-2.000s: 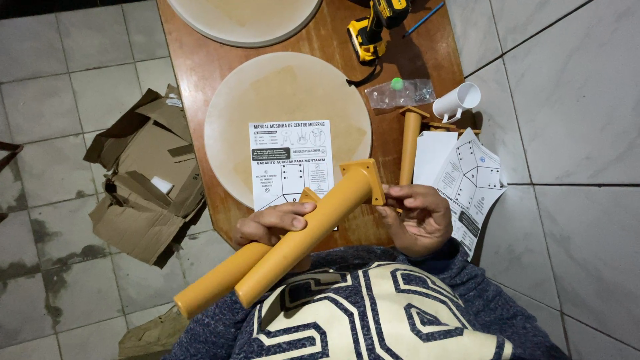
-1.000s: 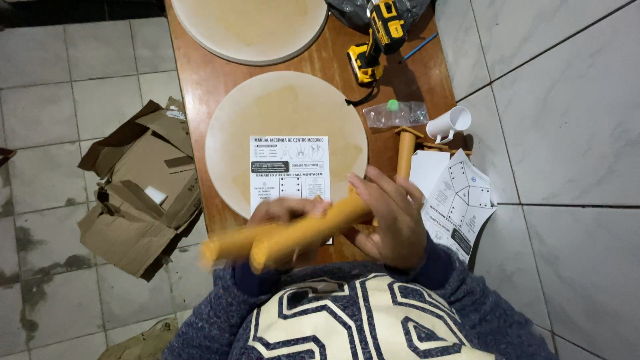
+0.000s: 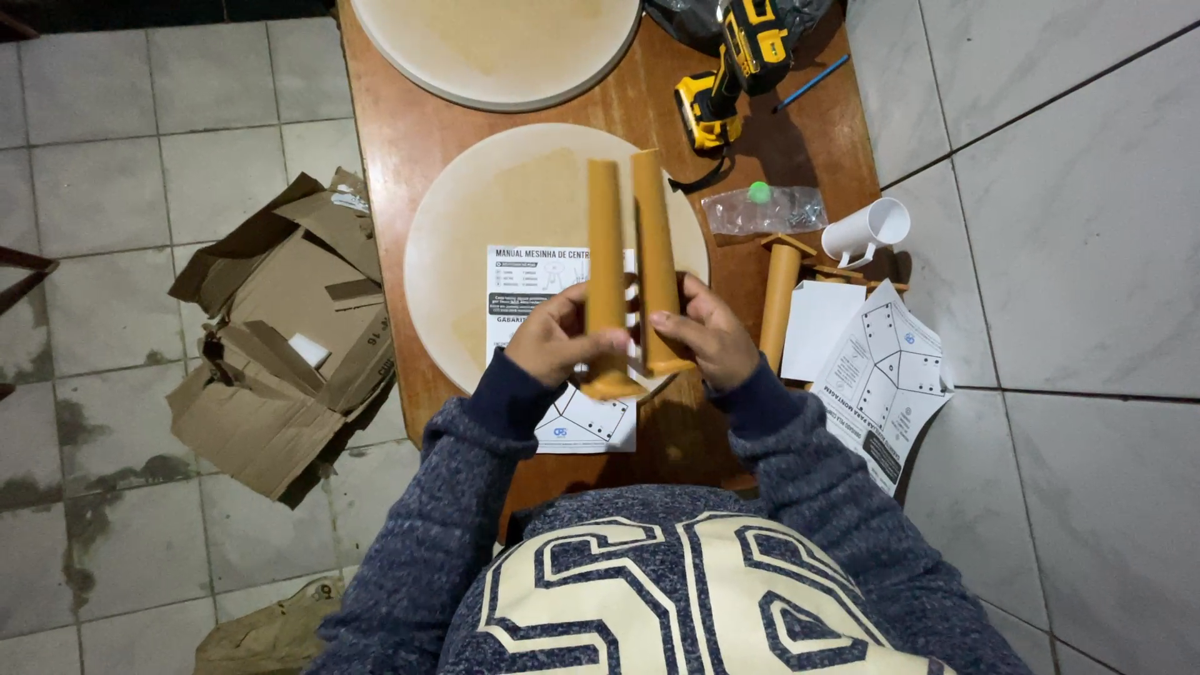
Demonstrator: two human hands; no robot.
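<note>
My left hand (image 3: 561,339) grips an orange-brown table leg (image 3: 606,244) near its flanged end, which points toward my body. Beside it, my right hand (image 3: 711,333) holds a second leg (image 3: 659,253) the same way. Both legs stand nearly parallel, a narrow gap between them, over a round pale tabletop disc (image 3: 450,225). A printed instruction sheet (image 3: 514,281) lies on that disc, partly hidden by my left hand and the legs. Another leg (image 3: 780,300) rests on the wooden table (image 3: 394,187) to the right, beside loose printed sheets (image 3: 881,366).
A second disc (image 3: 497,47) lies at the far side. On the right are a yellow-black cordless drill (image 3: 717,103), a blue pencil (image 3: 812,84), a clear bag of hardware (image 3: 764,210) and a white mug (image 3: 867,230). Torn cardboard (image 3: 281,319) lies left on the tiled floor.
The two legs, earlier slanting down to the left across my front, now point away from me. My hands, earlier close together on them, now hold one leg each.
</note>
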